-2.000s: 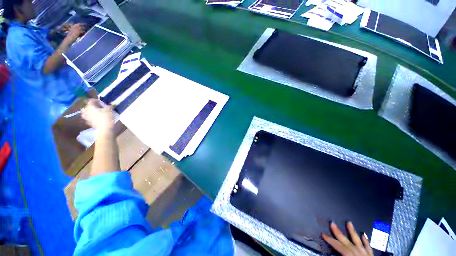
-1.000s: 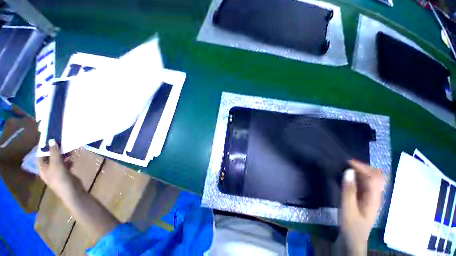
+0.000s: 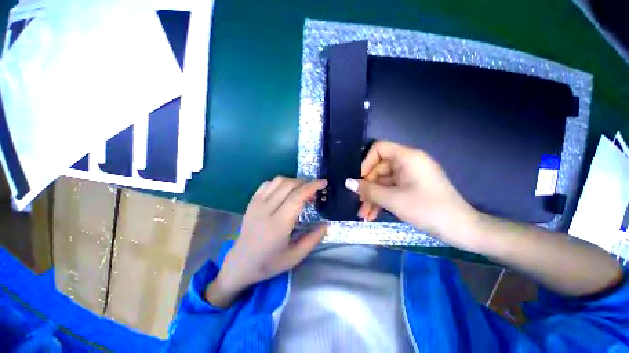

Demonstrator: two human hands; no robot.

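Note:
A black panel [image 3: 469, 131] lies flat on a silvery textured pad [image 3: 448, 45]. A black adhesive strip [image 3: 346, 117] lies along the panel's left short edge, its far end reaching a little past the panel's corner. My right hand [image 3: 407, 186] pinches the strip's near part, thumb and fingers at its right edge. My left hand [image 3: 276, 217] has its fingertips at the panel's near left corner, beside small metallic dots; whether it grips the strip cannot be told. A blue-and-white tab [image 3: 547, 176] is at the panel's right end.
Strip sheets [image 3: 164, 141] lie at the left, partly under white release paper [image 3: 90, 76]. More white sheets [image 3: 600, 189] lie at the right edge. A brown cardboard box [image 3: 148, 255] stands below the bench edge at the lower left. The bench has a green mat [image 3: 255, 103].
The black strip now lies over the panel's left end. My right hand has moved left across the panel. My left hand has left the strip sheets and come to the panel's corner.

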